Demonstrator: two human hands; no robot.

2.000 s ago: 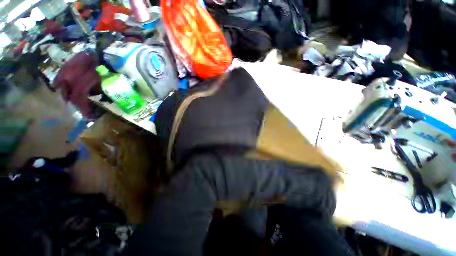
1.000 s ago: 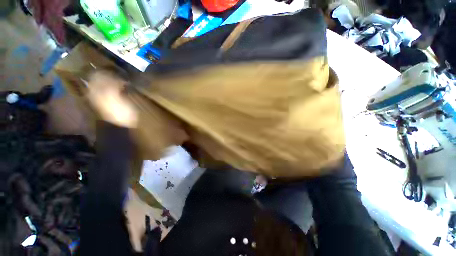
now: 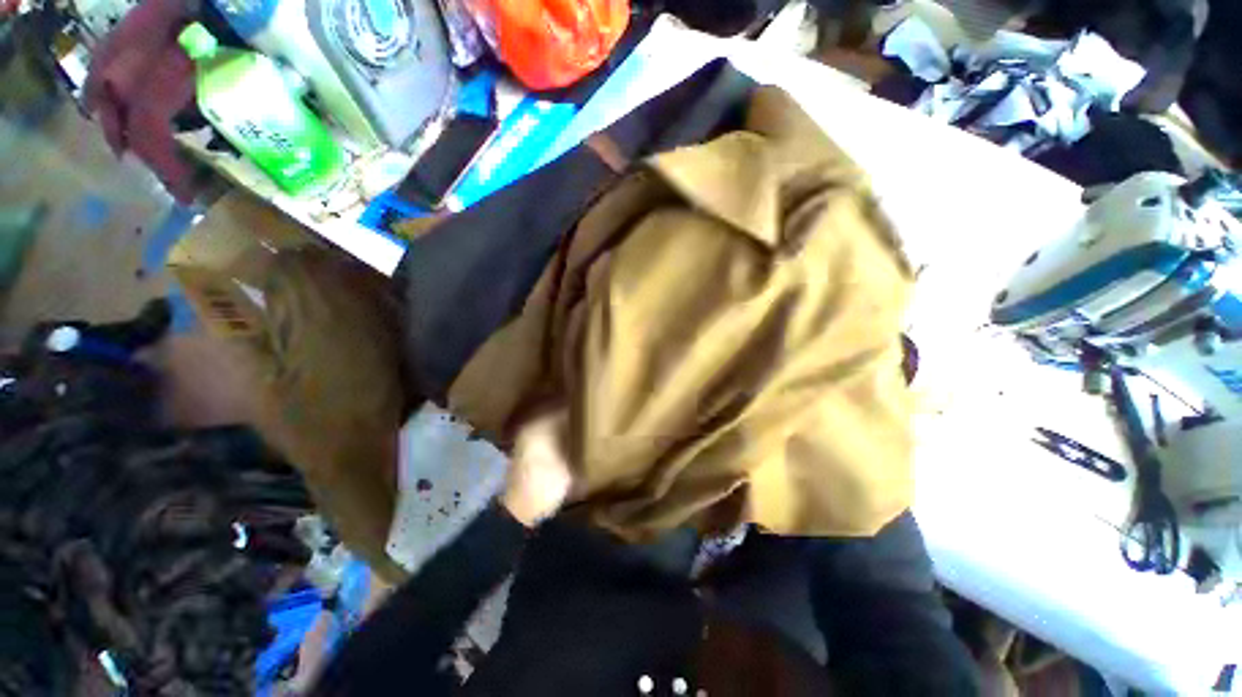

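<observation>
A brown garment [image 3: 763, 341] lies bunched over the table's front edge and the wearer's lap, with its dark lining [image 3: 477, 272] showing at its left and back. My left hand [image 3: 542, 470] is at the garment's lower left edge and grips the brown cloth; its fingers are partly hidden by the folds. My right hand is hidden under or behind the garment; only the dark right sleeve shows at the bottom.
The white sewing machine [image 3: 1103, 259] stands at the right. Thread snips [image 3: 1080, 452] and black shears [image 3: 1147, 504] lie before it. A green bottle [image 3: 266, 116], a grey-blue device [image 3: 368, 68] and an orange bag [image 3: 552, 34] are at the back left. Dark cloth [image 3: 123, 517] is piled lower left.
The garment has gone from dark side up to mostly brown side up and is bunched nearer the middle. My left hand has moved from the far left, right and down to the garment's edge.
</observation>
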